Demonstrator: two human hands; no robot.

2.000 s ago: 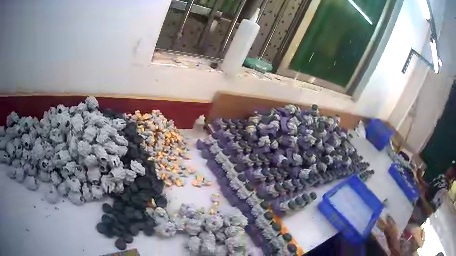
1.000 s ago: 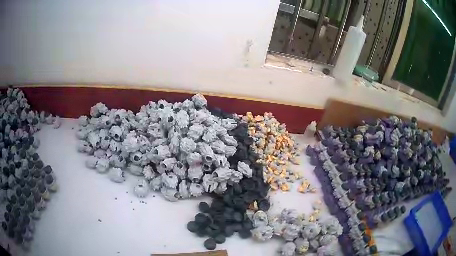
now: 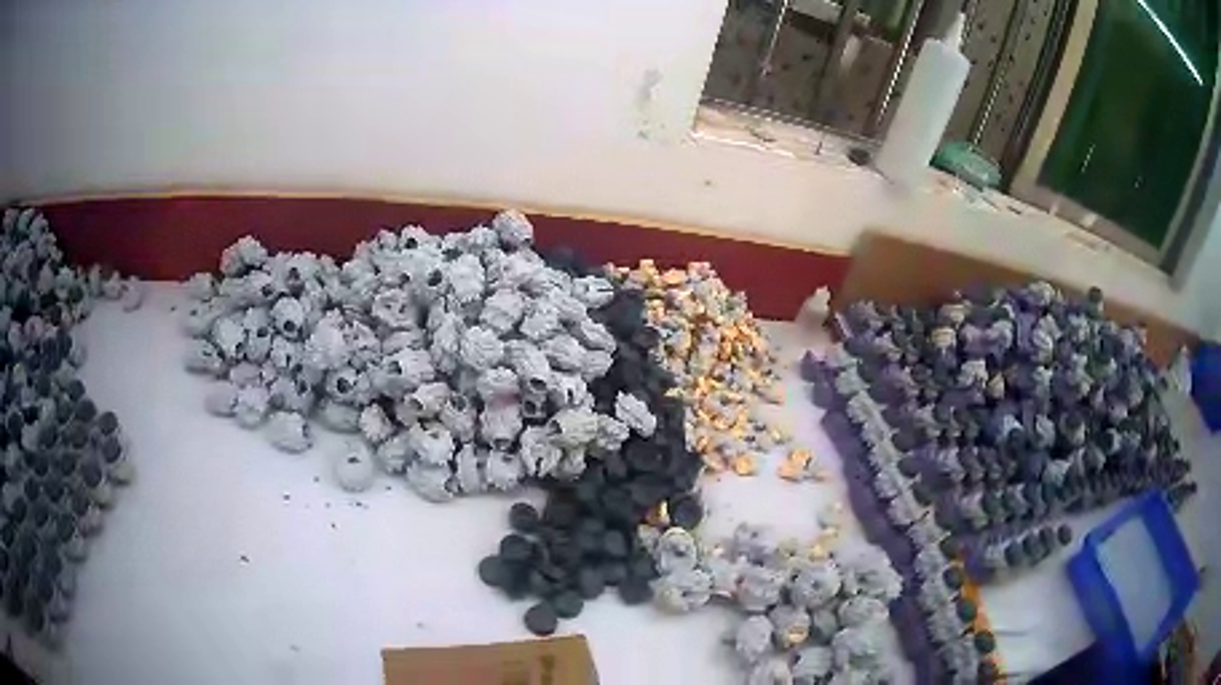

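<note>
Neither of my hands is in the picture. Nearest in front of me, a large heap of light grey knobbly shells (image 3: pixel 415 348), some with dark openings, lies on the white tabletop (image 3: pixel 268 562). Black round discs (image 3: pixel 589 535) spill forward along its right side. Small orange and white pieces (image 3: pixel 716 361) lie behind and right of the discs. A smaller loose pile of grey pieces (image 3: pixel 803 602) lies at the front right. A brown board (image 3: pixel 493 664) is cut off by the bottom edge.
Grey units with dark ends (image 3: pixel 54 495) crowd the far left. Purple-and-grey units (image 3: pixel 1018 402) stand in dense rows at right, beside a blue tray (image 3: pixel 1138 582). A small pale bottle (image 3: pixel 814 309) stands near the back edge. A tall white bottle (image 3: pixel 924 107) stands on the windowsill.
The view has swung left, bringing the far-left grey units into the picture, then tipped slightly down, showing more of the brown board. The heaps look unchanged.
</note>
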